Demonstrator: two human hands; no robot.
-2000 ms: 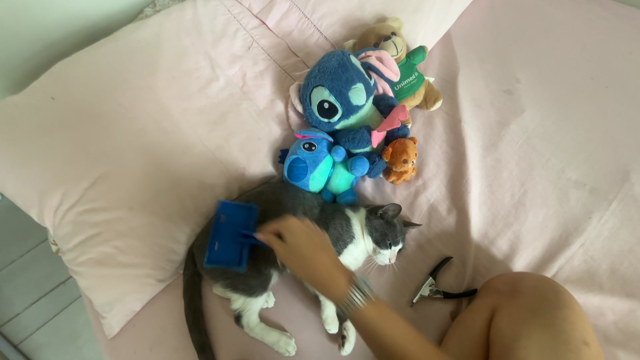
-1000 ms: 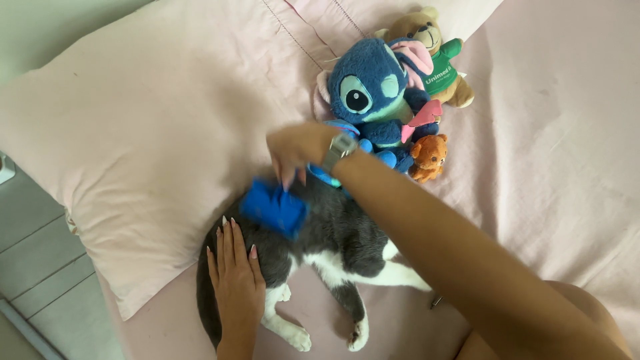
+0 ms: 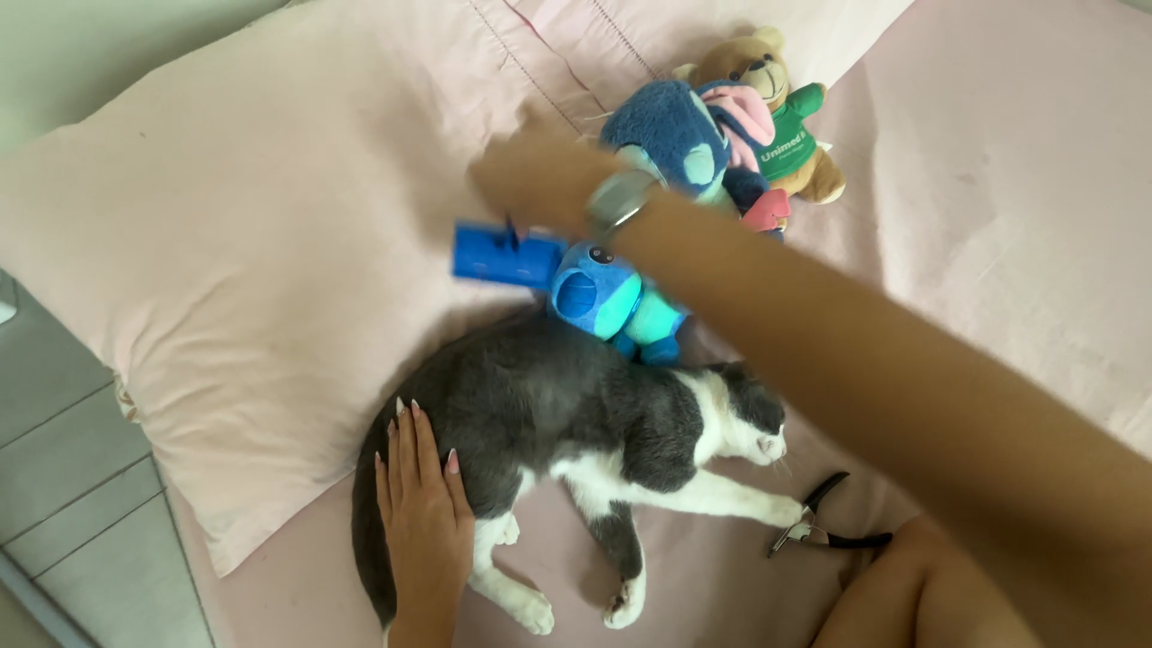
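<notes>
A grey and white cat (image 3: pixel 540 396) lies on its side on the pink bed sheet. My left hand (image 3: pixel 421 504) rests flat on its hindquarters, fingers a little apart, holding nothing. Above the cat's back, over the pillow, my right hand (image 3: pixel 540 175) is blurred and grips a blue pet grooming brush (image 3: pixel 506 255); its head is off the fur. A wristwatch (image 3: pixel 621 200) is on the right wrist. The small blue plush toy (image 3: pixel 598 292) lies against the cat's back, partly under my right forearm.
A larger blue plush (image 3: pixel 670 135) and a teddy bear in a green shirt (image 3: pixel 787 135) lie at the pillow's edge. Black-handled pet nail clippers (image 3: pixel 814 531) touch a front paw. The pink pillow (image 3: pixel 270 225) is behind the cat, beside a tiled floor (image 3: pixel 99 531).
Since the last frame my right hand has lifted the brush off the cat's back, up over the pillow. My left hand, absent from the oldest frame, stays on the hindquarters.
</notes>
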